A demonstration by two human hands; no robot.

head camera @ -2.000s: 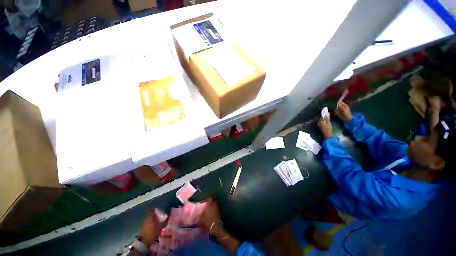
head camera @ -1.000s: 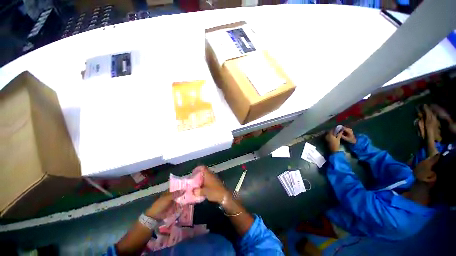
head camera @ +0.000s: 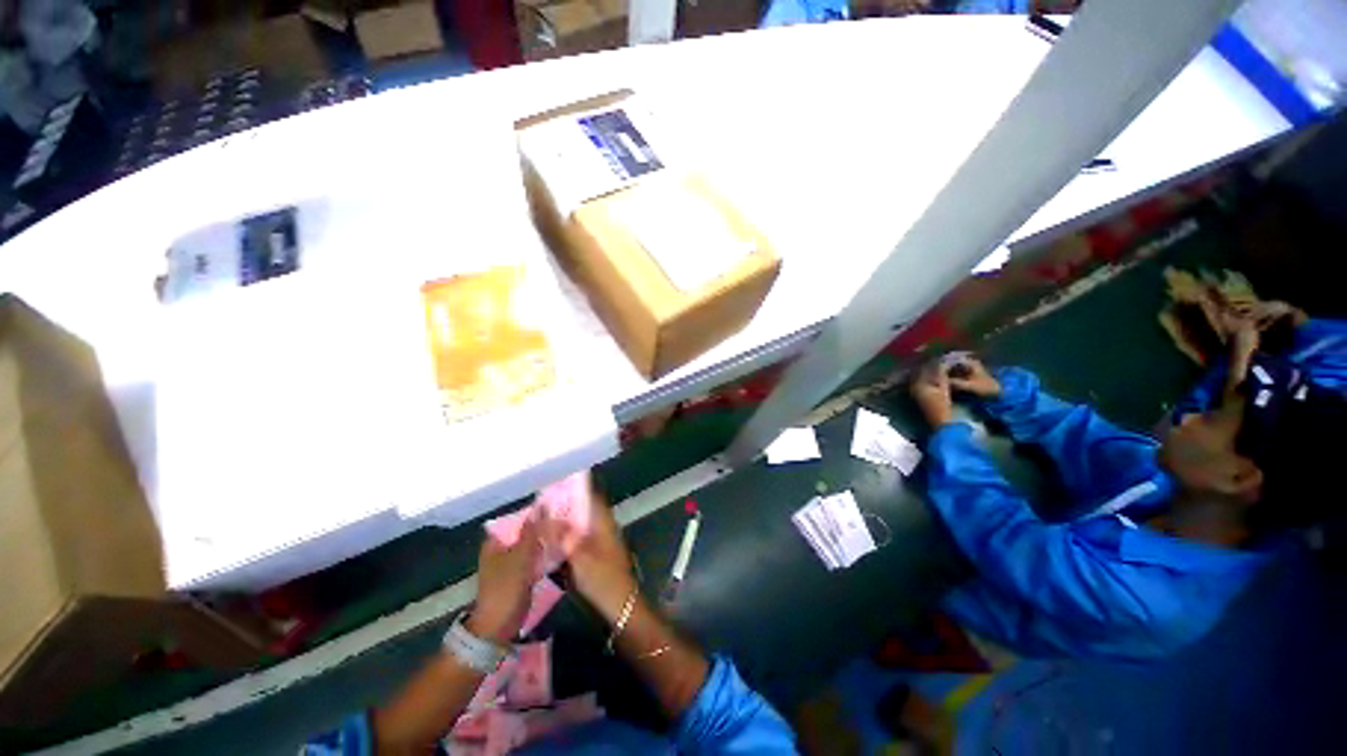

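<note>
Pink packets (head camera: 566, 505) are held up between my two hands in front of the white shelf's edge. My left hand (head camera: 507, 573) grips them from the left, with a pale watch band on its wrist. My right hand (head camera: 598, 561) grips them from the right, with thin bracelets on its wrist. The hands are close together, and the fingers are partly blurred. More pink packets (head camera: 529, 674) lie in a loose heap below my hands, partly hidden by my forearms.
A white shelf (head camera: 369, 177) bears a labelled brown carton (head camera: 694, 296) and a white carton (head camera: 296, 443). An open brown carton (head camera: 74, 488) stands left. A slanted post (head camera: 946, 222) rises centrally. A marker pen (head camera: 686, 550) and white leaflets (head camera: 835, 529) lie near a person in blue (head camera: 1093, 532).
Both hands have come up from the heap and together, holding pink packets. Over the last second they moved slightly, and the camera view shifted. The neighbouring person's hands have moved closer together.
</note>
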